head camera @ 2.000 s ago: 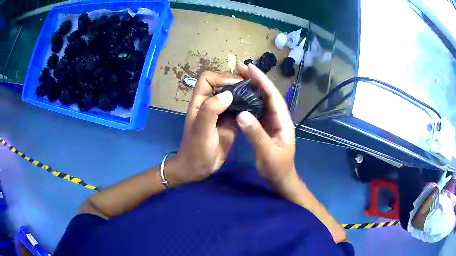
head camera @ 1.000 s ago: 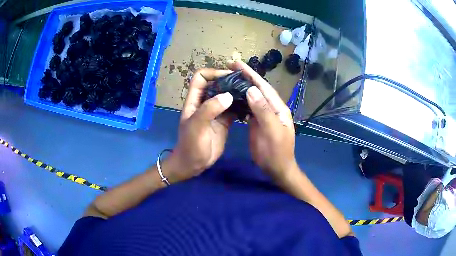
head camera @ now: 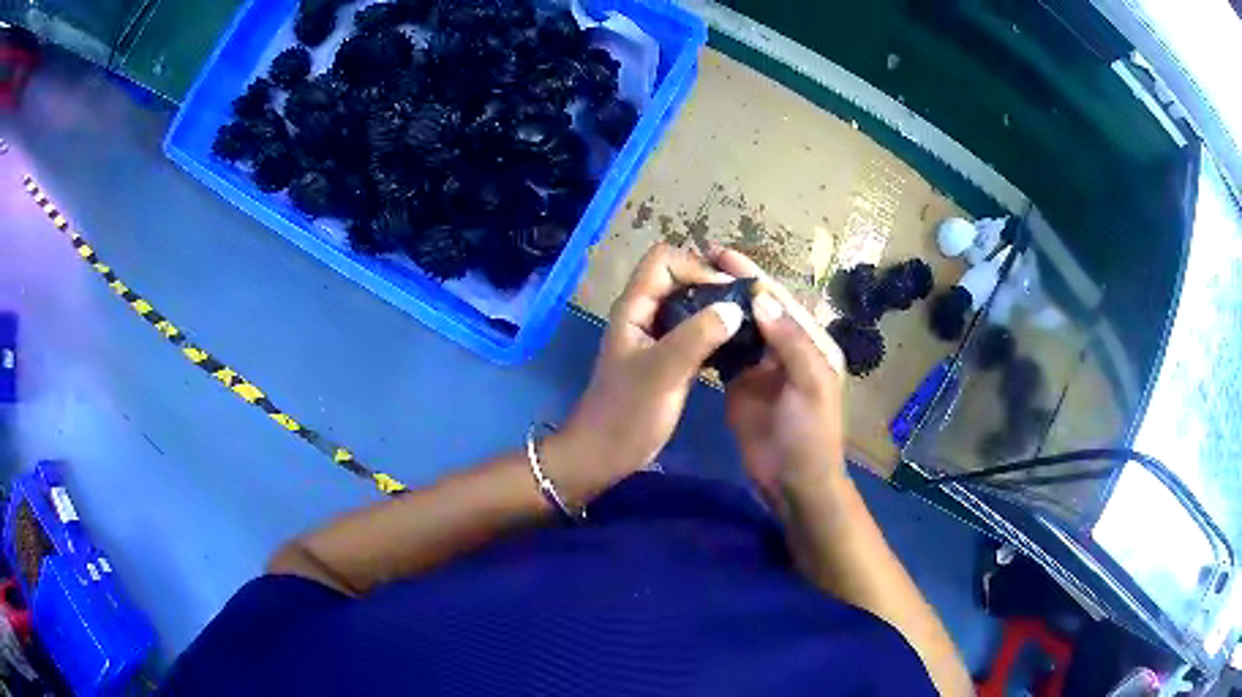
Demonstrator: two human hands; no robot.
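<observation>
A round black ribbed part [head camera: 733, 357] is held between both hands above the near edge of the cardboard mat [head camera: 763, 136]. My left hand [head camera: 640, 368] grips its left side, with the thumb on top. My right hand [head camera: 793, 395] grips its right side, with the thumb tip near the left thumb. The fingers hide much of the part. Several more black ribbed parts [head camera: 899, 285] lie on the mat to the right of my hands. A blue crate [head camera: 538, 320] with a white liner, full of black parts, stands at the upper left.
White bottles [head camera: 974, 283] lie at the mat's right, beside a shiny metal housing [head camera: 1158, 341] with a black cable. A slim blue tool [head camera: 922, 402] lies near the housing. Brown stains mark the mat. Blue bins [head camera: 89, 599] and yellow-black tape [head camera: 204, 361] are on the floor at the left.
The view has turned, so the crate, mat and hands appear further right. Both hands still hold the black part, which has been turned between the fingers.
</observation>
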